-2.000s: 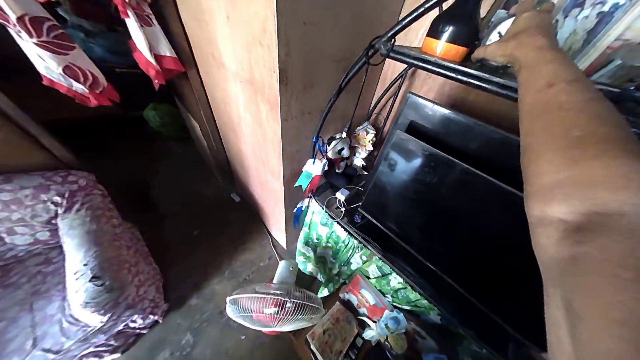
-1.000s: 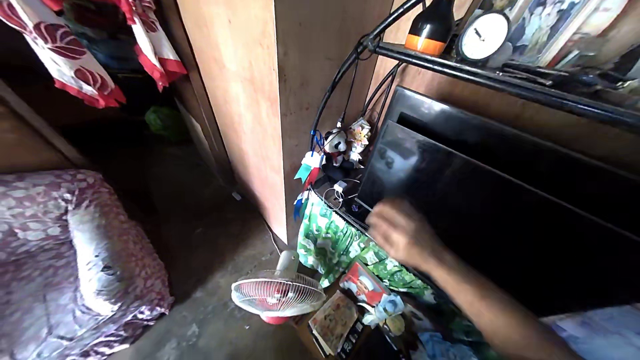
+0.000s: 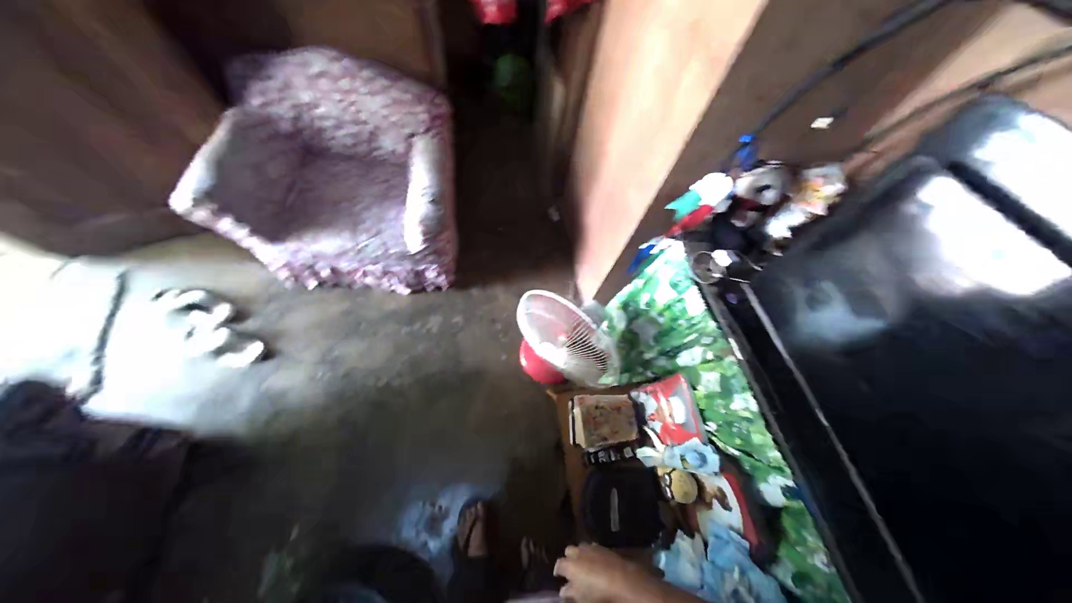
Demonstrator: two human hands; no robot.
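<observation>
One bare hand, coming in from the lower right and so apparently my right, is low in the view with fingers curled; whether it holds anything cannot be made out. Just above it lies a round black object among the things on a low wooden surface. Beside the hand are light blue fabric pieces. A small yellow toy, a red picture box and a patterned box lie farther up. My left hand does not show.
A white and red electric fan stands at the wall corner. Black flat-screen televisions rest on a green leaf-patterned cloth at right. A cloth-covered armchair is upper left, a pair of shoes on the floor.
My right hand has come down from the shelf by the clock, past the front of the television, to beside the low surface. The view has swung down and left.
</observation>
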